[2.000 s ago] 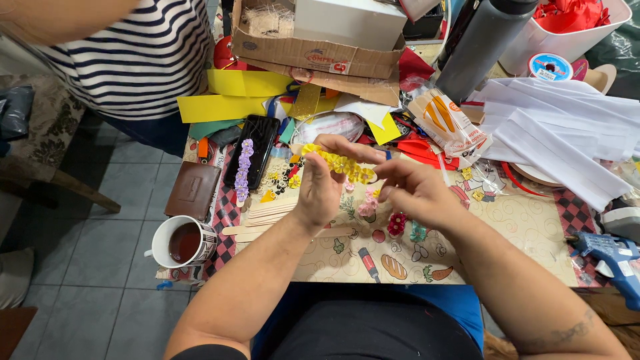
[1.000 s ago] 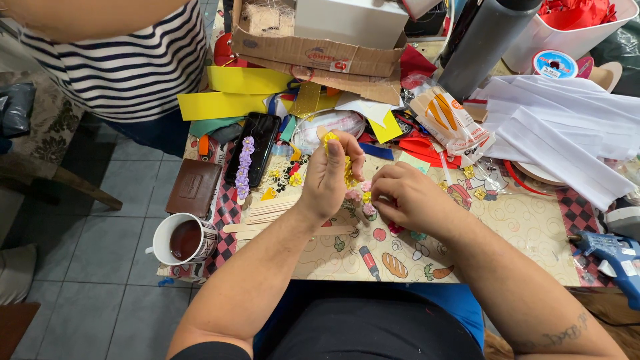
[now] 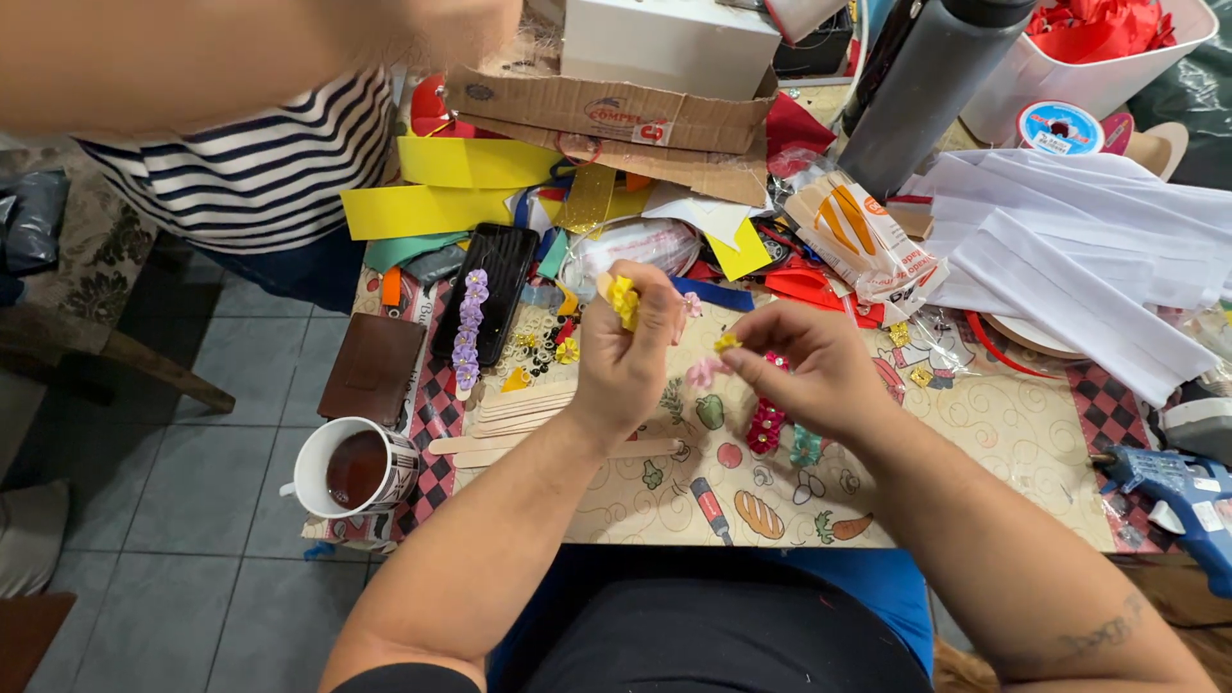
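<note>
My left hand [image 3: 630,351] is closed around a stick-like piece covered with yellow flowers [image 3: 624,302]; most of it is hidden by the fingers. To its right, my right hand [image 3: 808,361] pinches a small yellow flower [image 3: 727,343] between thumb and fingertips. Beneath the right hand lie a strip of dark pink flowers [image 3: 766,426], a teal flower piece [image 3: 806,447] and light pink flowers [image 3: 705,372]. A strip of purple flowers [image 3: 469,327] rests on a black phone [image 3: 489,289] at the left. Wooden craft sticks [image 3: 520,414] lie under and beside my left forearm.
A mug of dark drink [image 3: 310,472] stands at the table's left edge, near a brown wallet [image 3: 372,369]. A cardboard box [image 3: 616,115], grey bottle [image 3: 924,91] and white fabric strips [image 3: 1078,279] lie farther back. A blue glue gun [image 3: 1179,500] is at right. A person in a striped top [image 3: 269,173] stands at left.
The yellow-flowered piece, held lengthwise between both hands two seconds ago, is now in my left hand alone. My right hand has moved apart and holds a small yellow flower. The other person's arm reaches farther across.
</note>
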